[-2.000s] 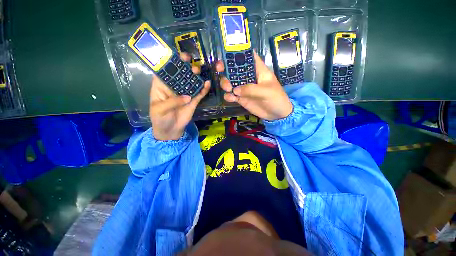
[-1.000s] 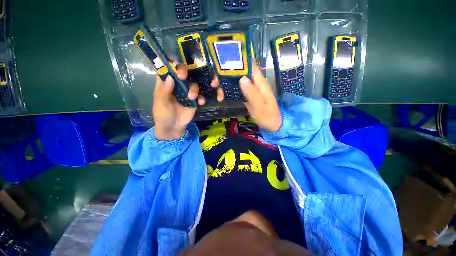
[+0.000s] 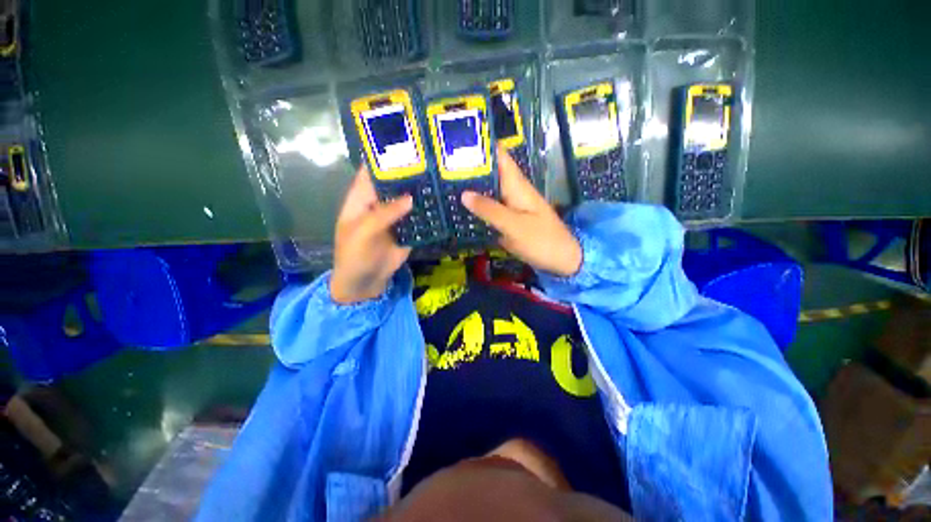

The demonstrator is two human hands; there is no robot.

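My left hand (image 3: 365, 240) holds a keypad mobile phone (image 3: 390, 135) with a yellow frame and lit display, thumb on its keypad. My right hand (image 3: 533, 226) holds a second phone (image 3: 460, 138) close beside it, also lit, thumb on its keypad. Both phones are upright in view, over the clear plastic tray (image 3: 290, 168). Another phone (image 3: 505, 114) with a dark display shows partly behind the right-hand phone. Two more phones lie in the near row of pockets to the right, one (image 3: 594, 138) and another (image 3: 703, 148). The phones' lower ends are partly hidden by my fingers.
Several phones lie in the tray's far row, cut off by the top edge, such as one keypad (image 3: 263, 31). Another tray (image 3: 46, 194) with phones is at the far left. Blue stools (image 3: 143, 291) and a cardboard box (image 3: 868, 408) stand below the green bench.
Both phones are now side by side, screens facing me; the left one was turned edgewise. A dark-screened phone has appeared behind the right-hand phone. The view has shifted slightly.
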